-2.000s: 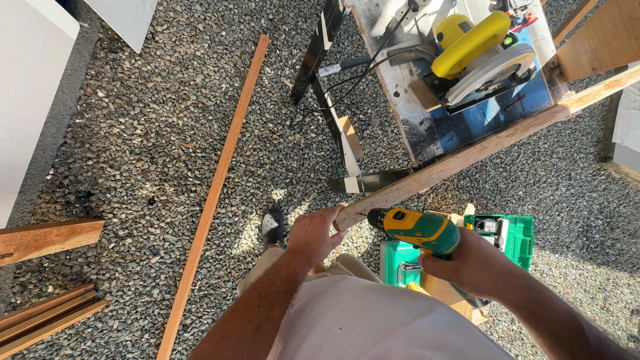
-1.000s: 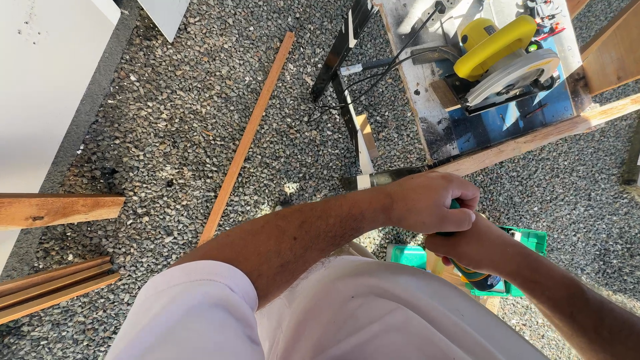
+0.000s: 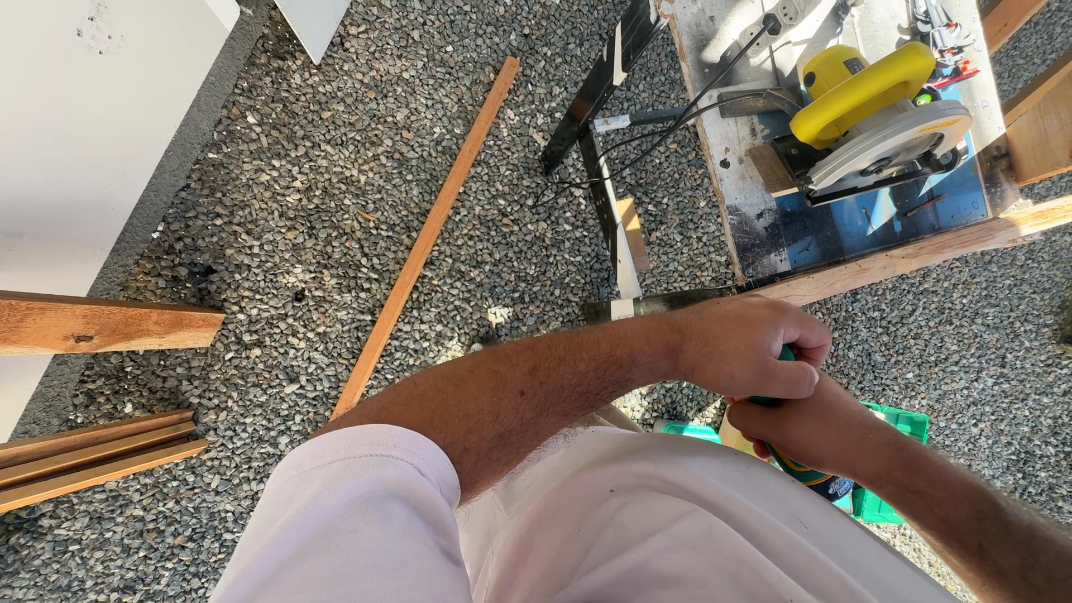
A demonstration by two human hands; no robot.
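Note:
My right hand (image 3: 791, 423) is closed around the handle of a green and yellow cordless drill (image 3: 806, 473), whose lower end shows below the hand. My left hand (image 3: 758, 347) is closed over the drill's upper part, just above my right hand, and hides most of it. The drill's front end and any bit are hidden behind my left hand and forearm. Beyond my hands, a long wooden board (image 3: 904, 266) runs along the near edge of a worktable (image 3: 729, 209); its near end is covered by my left hand.
A yellow circular saw (image 3: 871, 126) with a black cord lies on the worktable, near pliers-like tools (image 3: 938, 33). A green case (image 3: 879, 507) is on the gravel below my hands. A long wooden strip (image 3: 431, 226) lies at centre left, and stacked strips (image 3: 100, 456) at far left.
My left hand has left the board's near end, where it was two seconds ago, and moved right onto the drill. My right hand has kept hold of the drill throughout.

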